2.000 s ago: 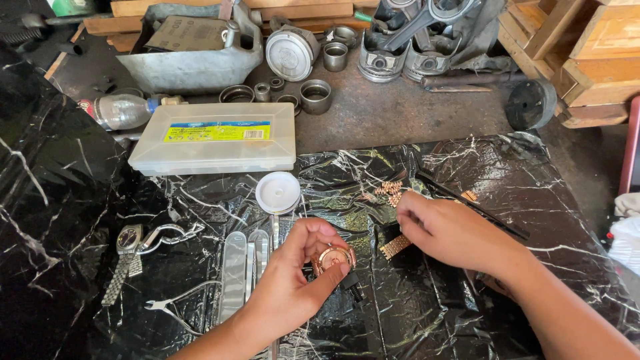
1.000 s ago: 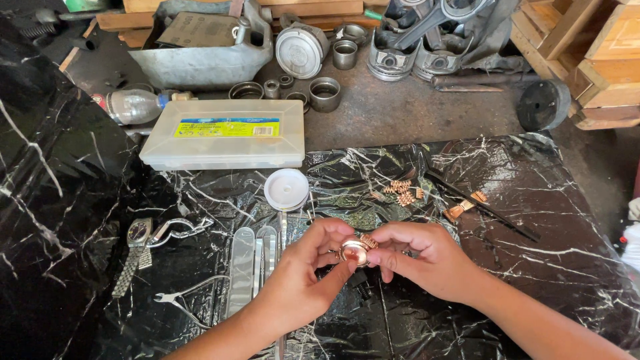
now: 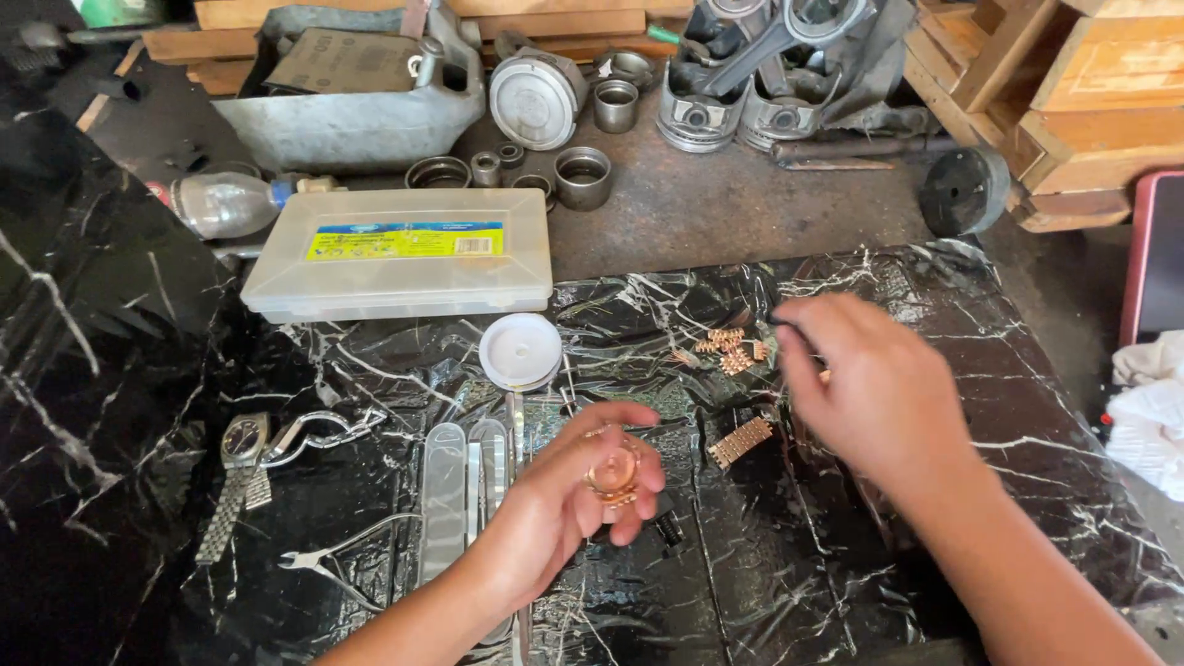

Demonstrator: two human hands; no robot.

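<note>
My left hand [image 3: 592, 472] holds a rose-gold watch case [image 3: 612, 472] in its curled fingers, a few bracelet links at its lower edge. At the right, my right hand [image 3: 869, 388] has thumb and fingertips closed on a slender black tool [image 3: 775, 317], mostly hidden by the hand. Loose rose-gold links [image 3: 731, 347] lie left of that hand, and a short bracelet piece [image 3: 742, 442] is below them. A white round plastic dish [image 3: 521, 351] sits beyond my left hand. Tweezers [image 3: 475, 490] lie by clear plastic sleeves [image 3: 444, 499] beside my left forearm.
On the left are a steel wristwatch [image 3: 243, 439], a curved metal clasp [image 3: 319, 435] and metal nippers [image 3: 319, 560]. A translucent plastic box [image 3: 407, 287] stands behind. Farther back are pistons [image 3: 536, 97], metal rings and a cut metal-grey container [image 3: 351, 129]. Wooden pieces [image 3: 1110, 139] stand back right.
My right hand has left the watch case and moved right to the black tool. The left hand keeps the case, its fingers now looser. A bracelet piece shows below the loose links.
</note>
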